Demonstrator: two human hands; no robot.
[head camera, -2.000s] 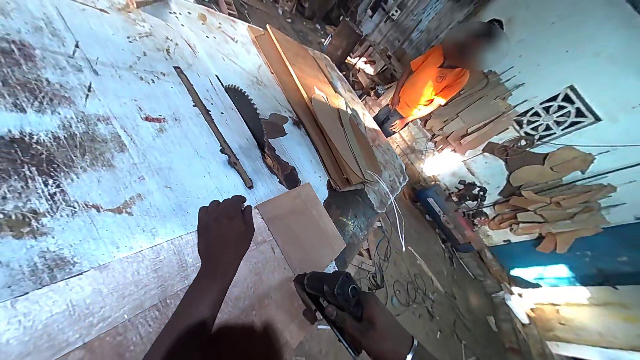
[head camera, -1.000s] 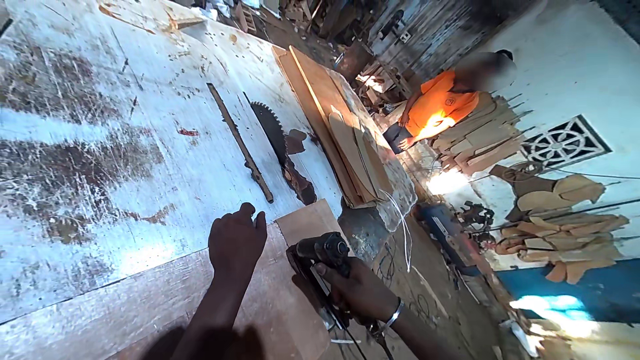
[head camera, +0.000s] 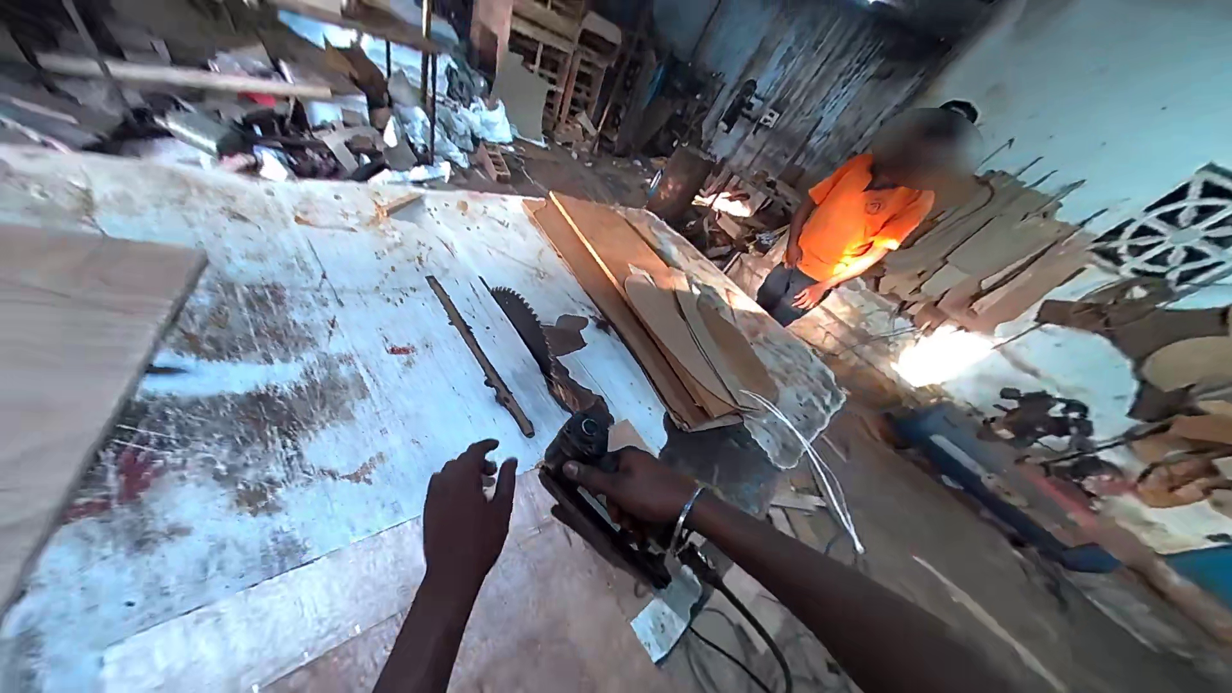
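My right hand (head camera: 640, 486) grips a dark corded power tool (head camera: 602, 510), perhaps a jigsaw, over the near part of the worktable (head camera: 260, 520). To its left, my left hand (head camera: 469, 505) is held with fingers apart and nothing in it, above the edge of a thin wooden sheet (head camera: 500, 597). Beyond the hands lie a rough narrow stick (head camera: 478, 356) and a toothed circular saw blade (head camera: 525, 322), partly under or beside dark scraps. A small pale wood piece (head camera: 630, 438) shows behind the tool. Whether the tool touches the sheet is unclear.
Stacked brown boards (head camera: 635, 308) lie on the table's far right part, with white cords (head camera: 818, 462) hanging off the edge. A plywood panel (head camera: 87, 366) is at the left. A person in an orange shirt (head camera: 857, 217) is beyond the table. The tool's cable (head camera: 751, 616) trails down at the right.
The power tool in my right hand has moved up the wooden sheet, closer to the stick and blade. My left hand's fingers have spread. The view has swung left, bringing the plywood panel in.
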